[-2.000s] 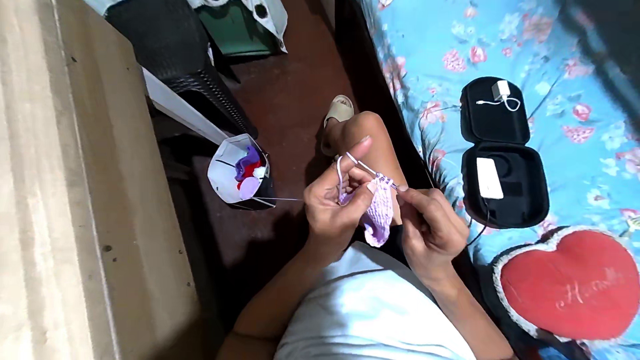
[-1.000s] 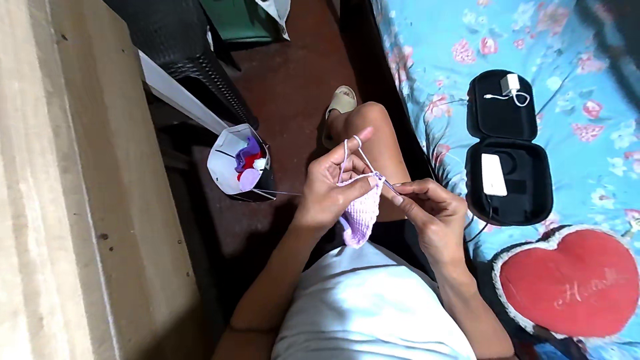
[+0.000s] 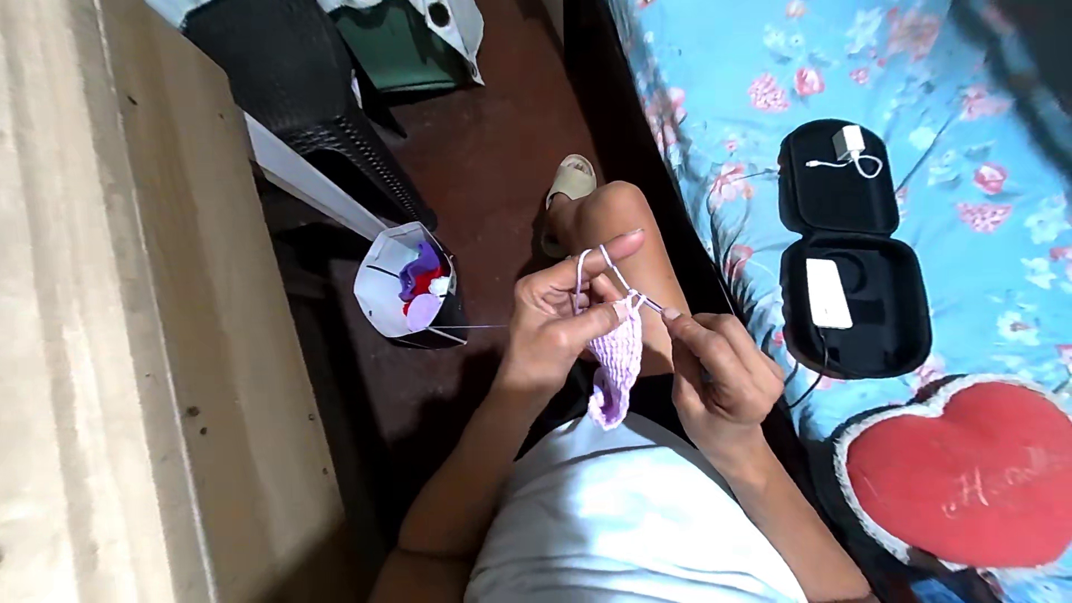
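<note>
My left hand (image 3: 565,322) pinches the top edge of a pale lilac crocheted piece (image 3: 618,360) between thumb and fingers. Lilac yarn loops around its raised index finger and runs down to the piece. In my right hand (image 3: 724,368) is a thin crochet hook (image 3: 653,302), its tip at the stitches on the upper edge. The piece hangs over my lap, its lower end curled. A strand of yarn (image 3: 473,327) stretches from behind my left hand to a white-lined container (image 3: 383,289) that holds purple, red and lilac yarn.
A wooden panel (image 3: 243,360) stands along the left, near a black plastic stool (image 3: 327,126). At the right is a bed with a blue floral sheet (image 3: 997,276). On it lie an open black case (image 3: 909,310) with a white device and charger, and a red heart-shaped pillow (image 3: 963,477).
My left index finger has tilted from pointing up to pointing more to the right, with yarn still looped on it. The crocheted piece hangs straighter below my fingers than a second ago.
</note>
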